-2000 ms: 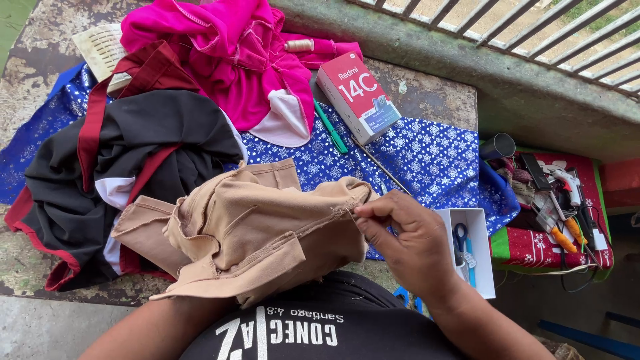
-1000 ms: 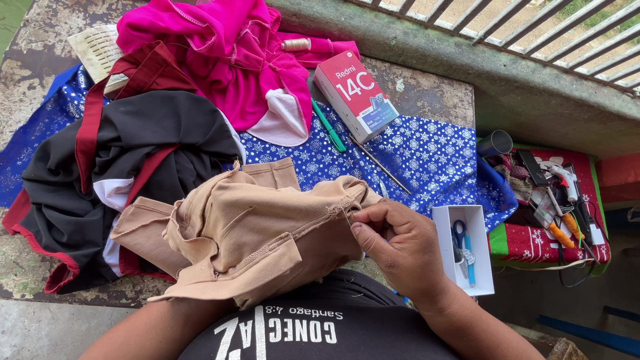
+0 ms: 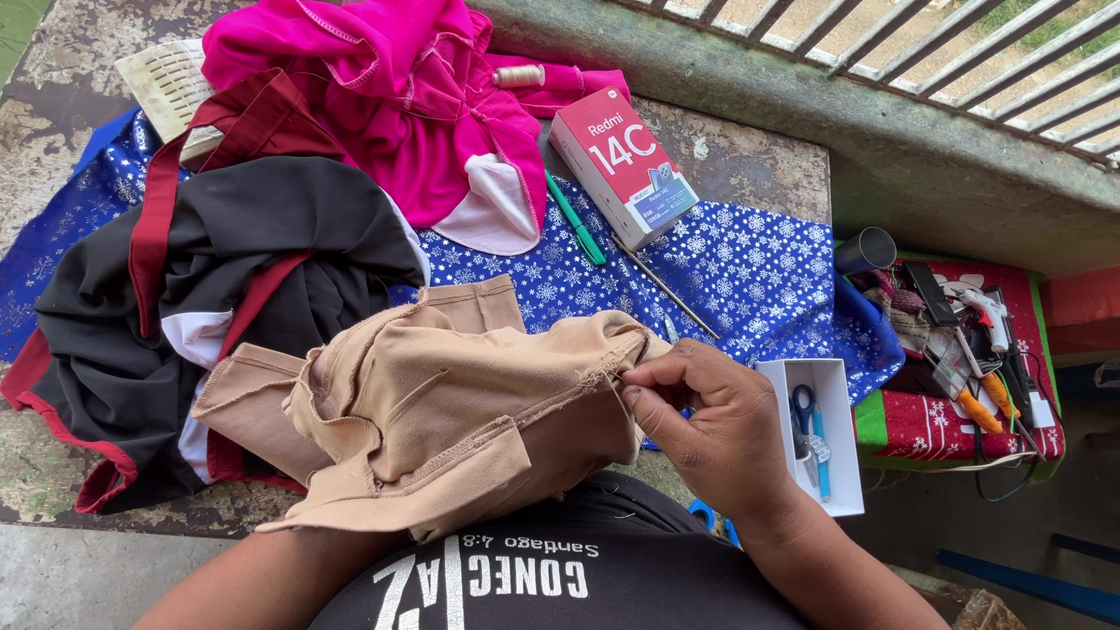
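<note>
A beige fabric garment [image 3: 472,394] lies bunched over my left forearm, its stitched seams facing up. The cloth covers my left hand, so its fingers are hidden. At the garment's right end, my right hand [image 3: 709,420] pinches at the frayed seam with thumb and forefinger; a thin light thread shows beside the fingertips. Whether a needle is between them cannot be seen. Left of the beige cloth rests a black garment [image 3: 262,219] with dark red trim. Behind it lies a bright pink garment [image 3: 420,105] with a spool of beige thread [image 3: 519,76] on it.
On the blue snowflake cloth [image 3: 761,262] are a green pen [image 3: 576,219], a thin metal rod [image 3: 665,287] and a phone box [image 3: 623,166]. A white open box [image 3: 853,472] with scissors [image 3: 802,409] stands right. Beyond, a red-covered surface [image 3: 919,429] holds a glue gun [image 3: 989,319] and tools.
</note>
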